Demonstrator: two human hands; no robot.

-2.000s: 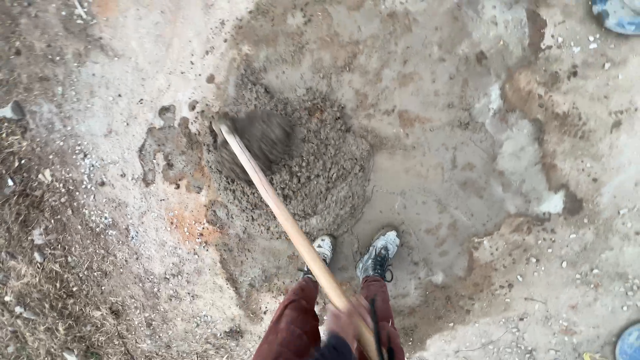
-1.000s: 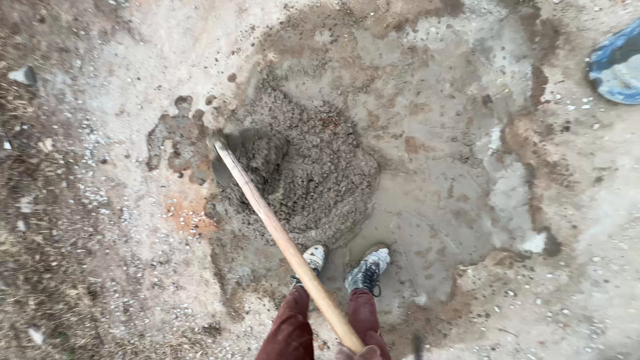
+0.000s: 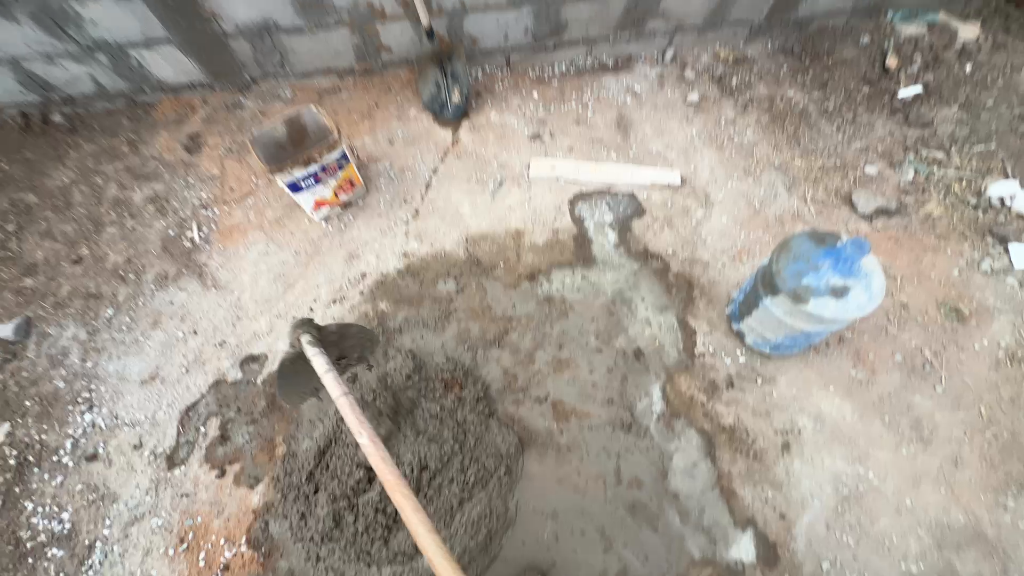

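Observation:
A hoe with a long wooden handle (image 3: 384,460) reaches up and left from the bottom edge of the head view. Its mortar-coated metal blade (image 3: 300,372) is at the left upper edge of a heap of wet grey mortar (image 3: 448,448). Whether the blade touches the heap or hangs over it, I cannot tell. Neither my left hand nor my right hand shows; the near end of the handle runs out of view at the bottom.
A rectangular bucket (image 3: 320,172), a shovel (image 3: 445,88) by a block wall (image 3: 496,32), and a pale board (image 3: 604,172) lie beyond the heap. A blue plastic container (image 3: 804,296) is at the right. A stone (image 3: 874,202) lies behind it.
The view has tilted up, bringing in the wall, bucket and shovel. The boots, legs and the hand on the handle have left view. The hoe blade remains at the heap's upper left.

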